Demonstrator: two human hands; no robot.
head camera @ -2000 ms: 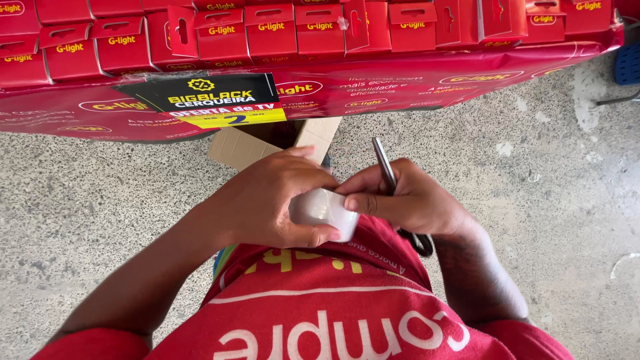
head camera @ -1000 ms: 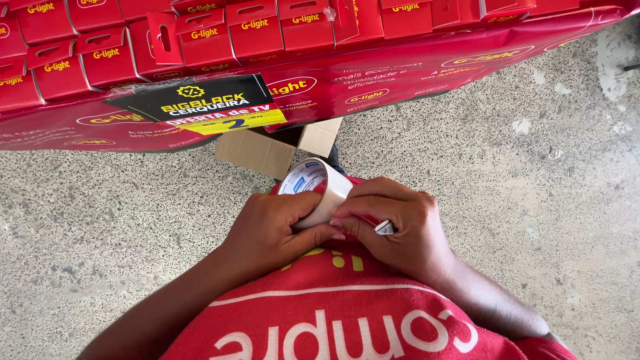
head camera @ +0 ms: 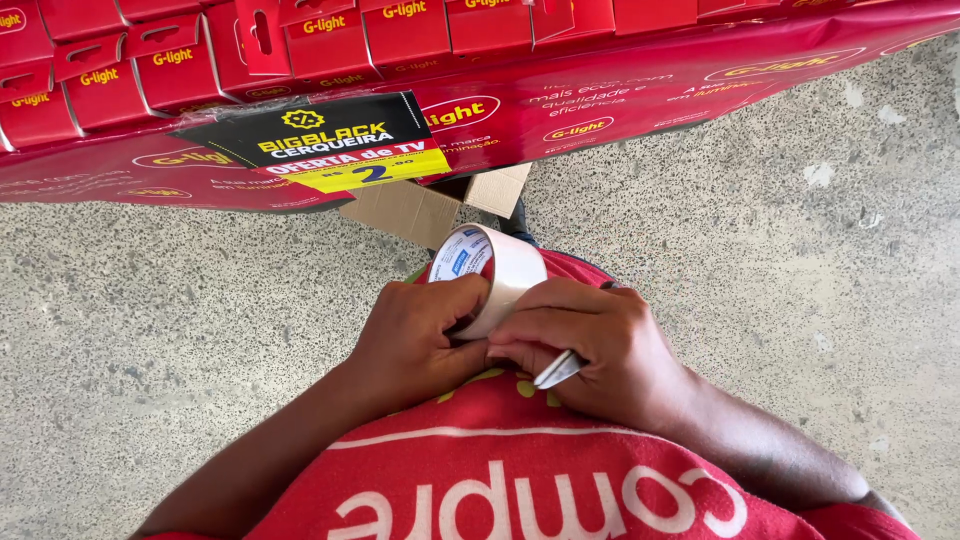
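A roll of clear packing tape (head camera: 514,277) is held in front of my red shirt, its open core facing up and left. My left hand (head camera: 424,334) grips it, with fingers inside the core and the thumb at the lower edge. My right hand (head camera: 592,341) pinches near the roll's lower right side with its fingertips. In that same hand is a pair of scissors (head camera: 561,370), with closed metal blade tips sticking out below the fingers; most of it is hidden in the palm.
Ahead stands a display wrapped in red printed sheet (head camera: 630,97), holding rows of small red cartons (head camera: 326,37). A black and yellow price sign (head camera: 322,142) is fixed to its front. Beneath it are cardboard box flaps (head camera: 409,212) on the speckled floor.
The roll has been turned so its core now shows. The scissors' blades, pointing up and away two seconds ago, now point down toward my shirt. Both hands remain at the tape.
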